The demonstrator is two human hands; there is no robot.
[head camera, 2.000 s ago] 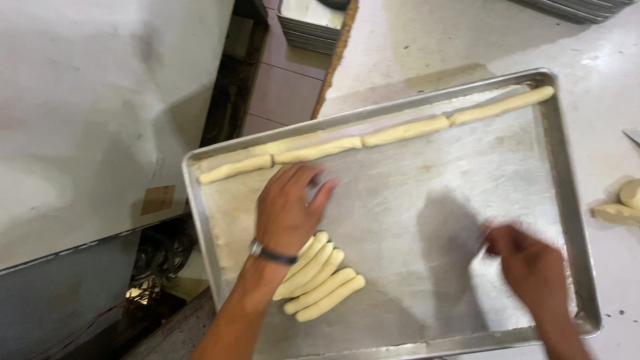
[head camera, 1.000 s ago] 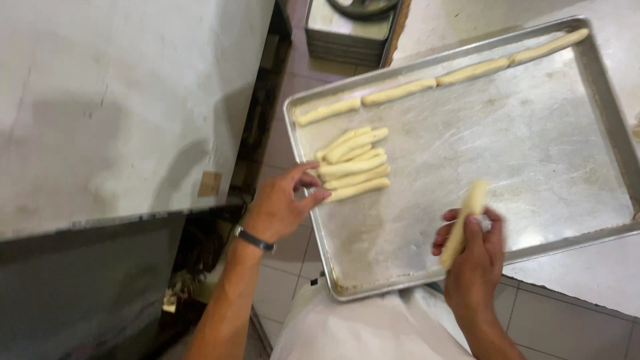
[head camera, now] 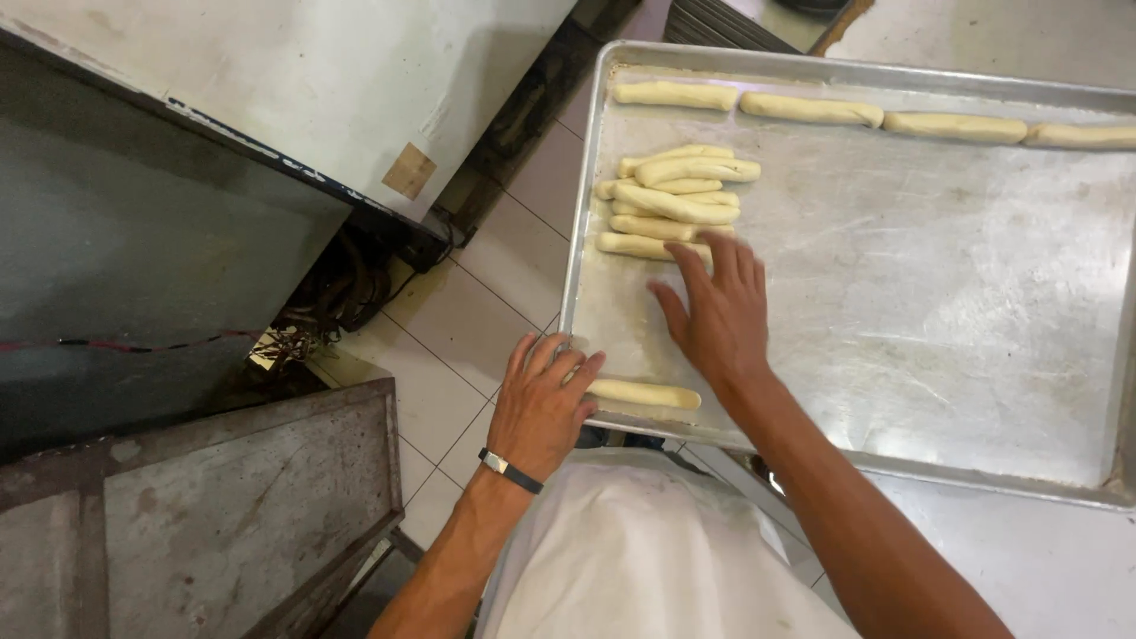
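Note:
A metal baking tray (head camera: 941,293) holds dough sticks. My left hand (head camera: 546,390), wearing a wristband, is over the tray's near left corner, its fingertips at the left end of a single dough stick (head camera: 646,393); whether they grip it cannot be told. My right hand (head camera: 721,306) reaches over the near side of a loose pile of dough sticks (head camera: 679,204), thumb and fingers apart, with the fingertips at the right end of the nearest stick. Along the tray's far edge lies a row of dough sticks (head camera: 812,108), end to end.
A white-topped surface (head camera: 293,71) stands at the upper left, with cables (head camera: 333,293) under its corner. A worn metal panel (head camera: 248,506) is at lower left. Tiled floor (head camera: 453,311) shows beside the tray. Stacked trays (head camera: 723,27) stand beyond it.
A single dough stick now lies at the tray's near left corner. My right hand, which held a dough stick a second ago, is now at the pile; my left hand has moved from the pile to the corner.

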